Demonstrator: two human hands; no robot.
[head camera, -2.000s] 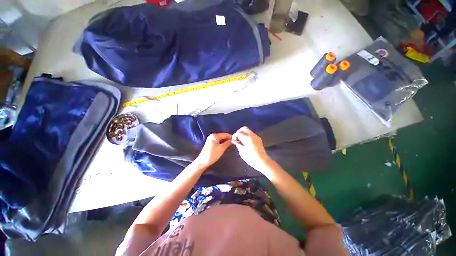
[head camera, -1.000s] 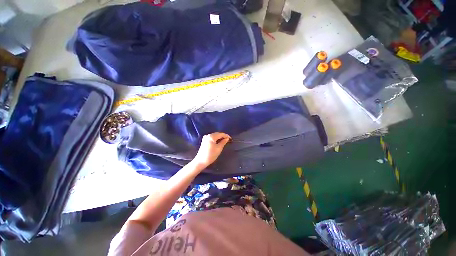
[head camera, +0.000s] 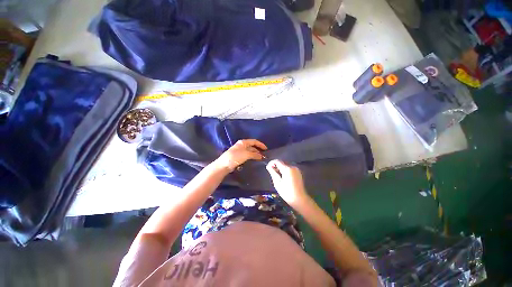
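Note:
A folded grey and navy garment (head camera: 320, 146) lies across the table edge nearest me. My left hand (head camera: 246, 153) is on its grey part, fingers bent and pinching at the cloth, with a small round button (head camera: 240, 167) under the fingers. My right hand (head camera: 285, 178) is close beside it on the right, fingertips pinched together. A needle or thread between the fingertips is too small to make out. A round dish of shiny brown buttons (head camera: 136, 124) stands at the garment's left end.
Stacked navy garments (head camera: 50, 123) lie at the left, a large navy bundle (head camera: 202, 39) at the far side. A yellow tape measure (head camera: 213, 89), dark thread cones with orange tops (head camera: 369, 83) and a bagged garment (head camera: 421, 103) lie beyond the work. Polybags (head camera: 426, 260) are heaped low right.
My right hand, out of view one second ago, is back beside my left hand. My left hand's fingers are spread more along the cloth. The view has shifted slightly.

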